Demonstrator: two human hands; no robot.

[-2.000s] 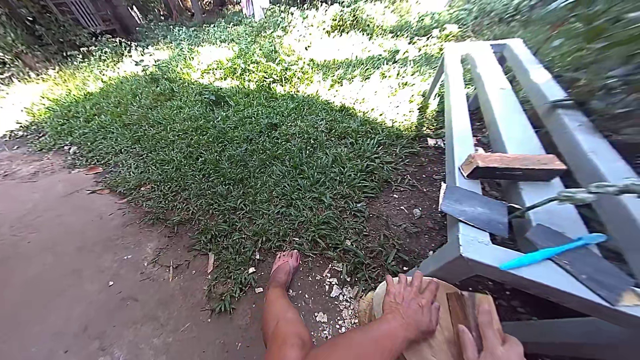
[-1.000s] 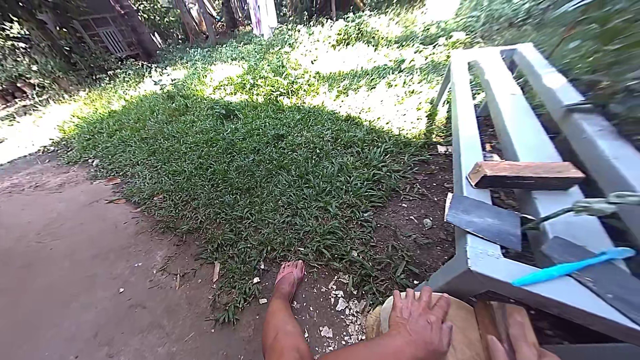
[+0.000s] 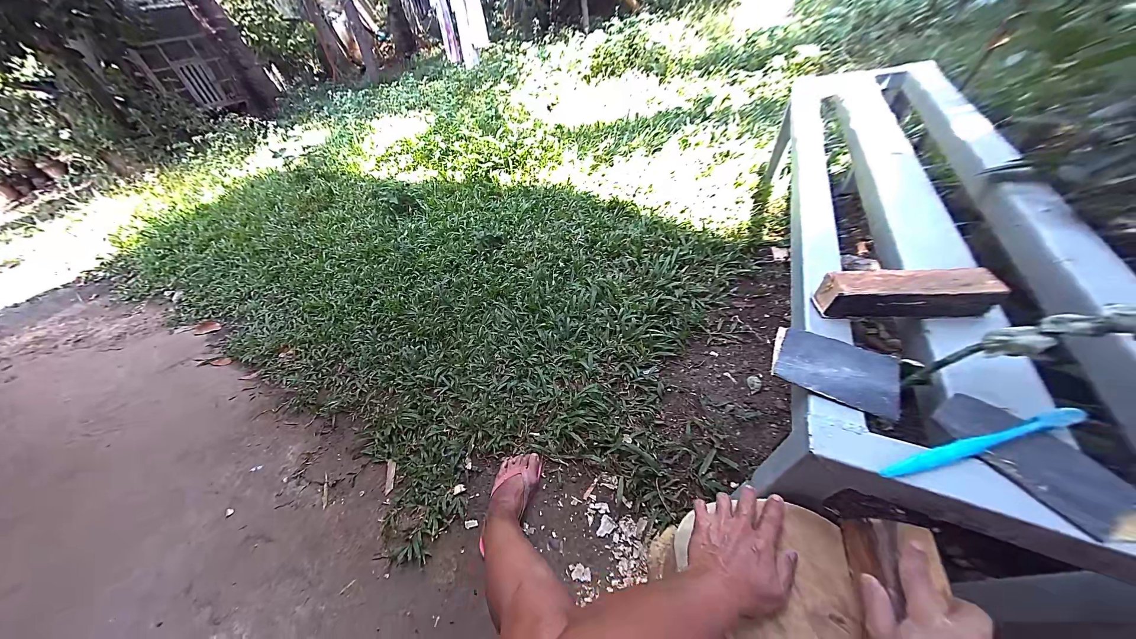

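Observation:
My left hand lies with its fingers spread on the pale top of a round wooden piece at the bottom right. Beside it, my right hand grips a wooden block with a darker brown edge, held against the round piece's right side. Part of the block and the lower part of the round piece are out of view. On the slatted bench nearby lie a rough wood block, a dark grey sheet, a second dark sheet and a light blue, slim plastic tool across it.
The grey-white slatted bench runs along the right, its near corner close to my hands. A knotted greenish strand crosses it. My foot stands on bare soil near pale wood chips. Grass spreads ahead.
The view has shifted slightly. My left hand stays on the round wooden piece, and my right hand remains at its right side with the block. The things on the bench lie as before.

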